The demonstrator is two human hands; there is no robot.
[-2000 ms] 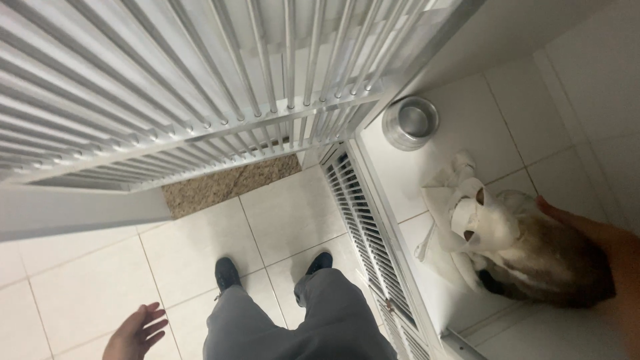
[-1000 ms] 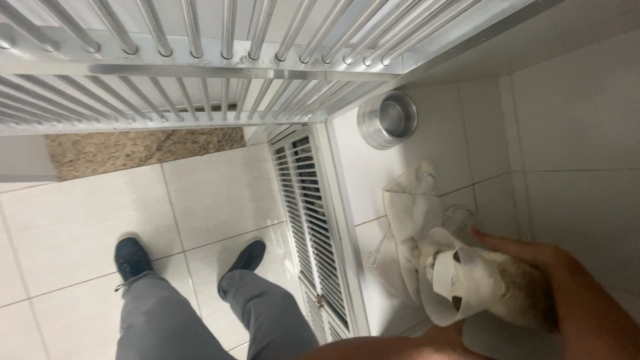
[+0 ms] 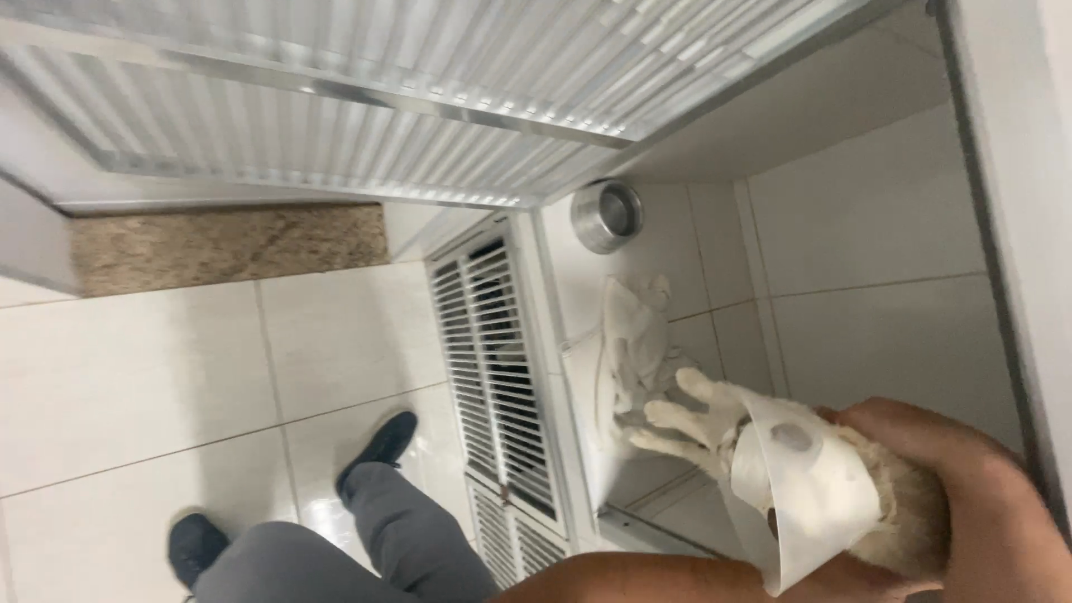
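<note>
A small light-furred animal (image 3: 913, 502), which looks like a cat, wears a translucent plastic protective cone (image 3: 808, 494) around its head. My right hand (image 3: 904, 435) grips its body from the far side. My left forearm reaches in from below, and my left hand (image 3: 871, 578) is mostly hidden beneath the body, so its fingers do not show. The pale legs stretch out toward a crumpled white cloth (image 3: 636, 335) on the tiled cage floor. A round metal bowl (image 3: 608, 216) stands beyond the cloth.
An open barred metal cage door (image 3: 402, 109) spans the top. Below the cage edge is a white louvred grille (image 3: 494, 368). Tiled walls (image 3: 871, 218) enclose the cage at the right. My feet stand on pale floor tiles (image 3: 151, 377), near a granite strip (image 3: 234, 247).
My left hand, apart and low at the left two seconds ago, has come over to the animal. The animal's legs now stretch out beyond the cone, where earlier it was lower and more huddled.
</note>
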